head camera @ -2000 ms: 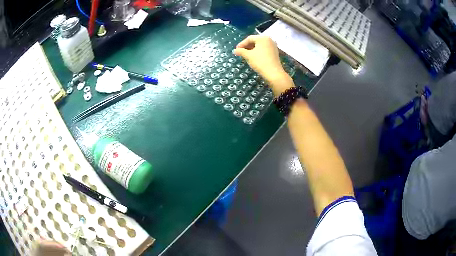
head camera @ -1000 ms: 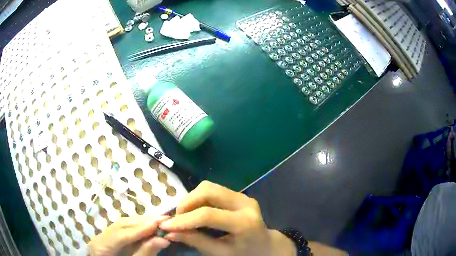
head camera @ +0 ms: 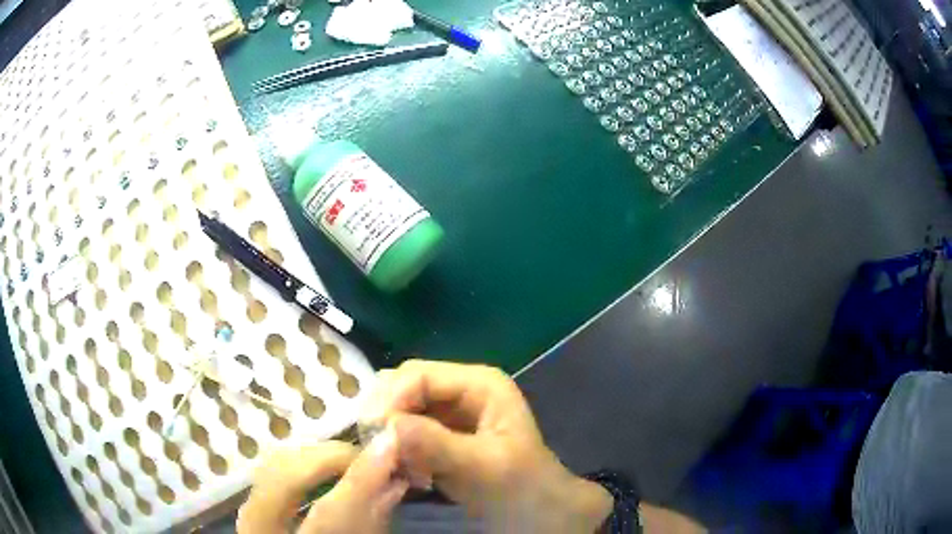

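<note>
My left hand [head camera: 318, 488] and my right hand [head camera: 465, 448] meet at the bottom centre, over the near edge of the holding board [head camera: 136, 313]. Their fingertips pinch a small workpiece [head camera: 373, 429] between them, mostly hidden and blurred. The board is white with rows of dumbbell-shaped holes, and small parts sit in some farther holes. A black pen-like tool [head camera: 274, 273] with a white end and some cotton swabs [head camera: 188, 402] lie on the board.
A green bottle [head camera: 365, 217] lies on the green bench right of the board. Behind it are black tweezers [head camera: 350, 65], a tissue [head camera: 367, 19] and loose round parts [head camera: 302, 33]. A blister tray [head camera: 637, 89] lies right of them, near stacked boards [head camera: 825, 63]. A person's grey clothing [head camera: 906, 459] shows far right.
My right hand has come back from the blister tray to meet my left hand over the board's near edge. Since then the fingers have shifted around the small part. The view has tilted down.
</note>
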